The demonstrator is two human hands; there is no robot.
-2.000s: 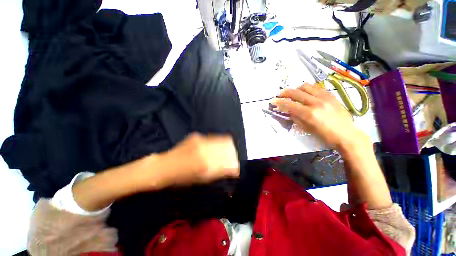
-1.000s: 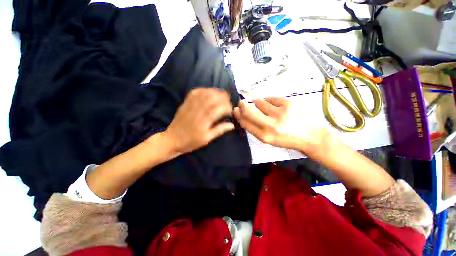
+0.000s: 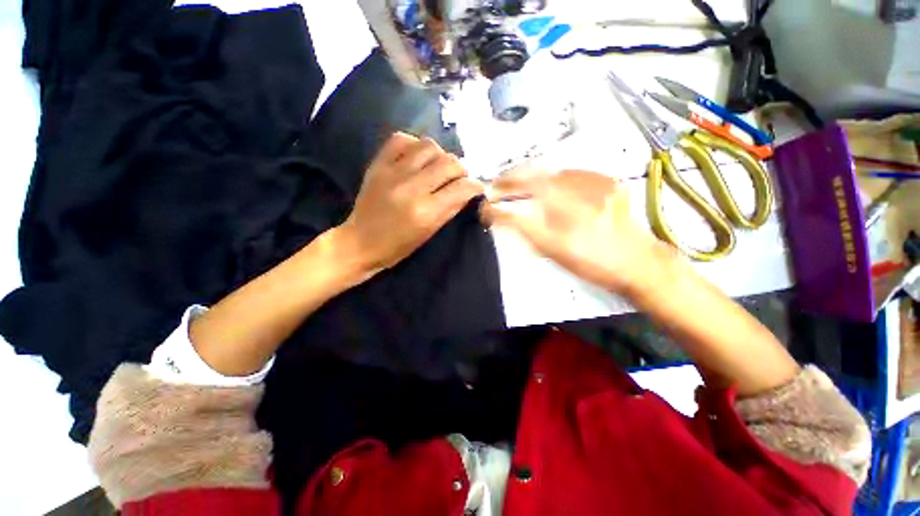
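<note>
A large black garment (image 3: 171, 191) covers the left of the table and hangs over its front edge onto the lap. My left hand (image 3: 409, 207) lies on the cloth and pinches its right edge. My right hand (image 3: 565, 217) meets it at the same edge, fingertips closed on the cloth edge, slightly blurred. The fingertips nearly touch. The metal parts of the sewing machine (image 3: 439, 50) stand just beyond the hands, over the cloth's far end. Whether a small tool is in the right hand cannot be told.
Yellow-handled shears (image 3: 706, 191) lie right of my right hand, with orange-handled (image 3: 711, 131) and blue-handled (image 3: 731, 119) tools beside them. A purple box (image 3: 827, 222) stands at the right. A black cord (image 3: 746, 50) and bright blue pieces (image 3: 545, 32) lie at the back.
Two seconds ago my right hand was near the shears and my left hand lower over the cloth. Both came together at the cloth edge and have since moved slightly farther up it.
</note>
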